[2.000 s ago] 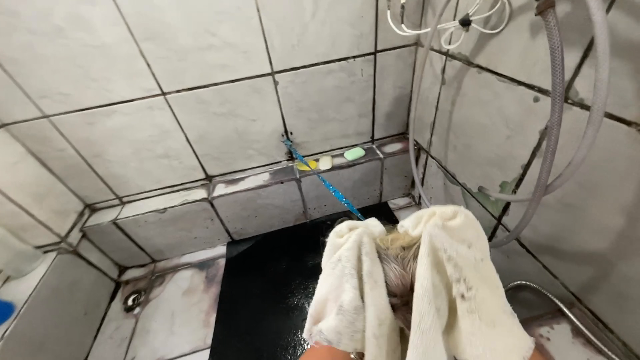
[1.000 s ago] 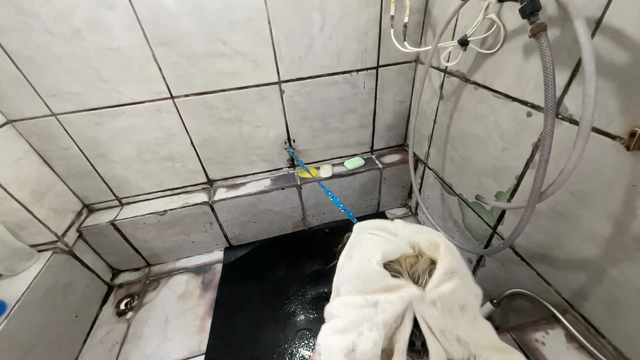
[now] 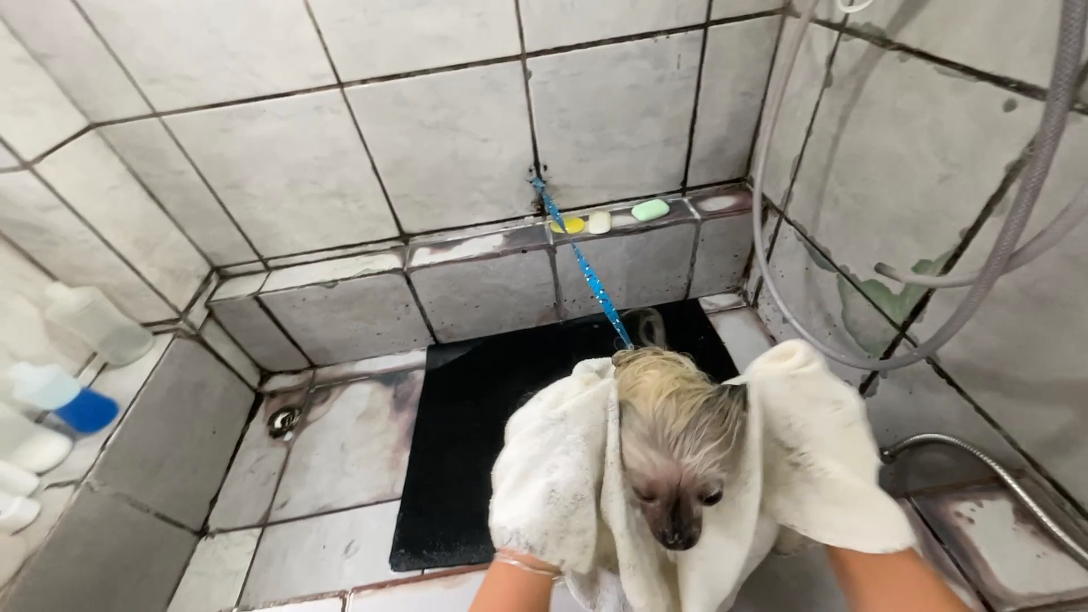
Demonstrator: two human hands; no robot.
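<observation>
A small wet dog with pale, straggly head fur faces me at the lower middle, its body mostly hidden by a white towel. My left hand is under the towel on the left of the dog's head; only the wrist shows, with a thin band. On the right side, my right hand is likewise covered by the cloth, with the forearm bare. Both hands hold the towel from inside, on either side of the head. A blue patterned leash runs from the wall to behind the dog's head.
Beneath the dog lies a black mat. Soap bars rest on the tiled ledge. Grey hoses loop along the right wall, with a metal shower hose lower down. Bottles stand at left; a drain is in the floor.
The towel, wrapped over the dog's head one second ago, is now parted to both sides. The dog's face and head fur have come into sight. My view has shifted somewhat.
</observation>
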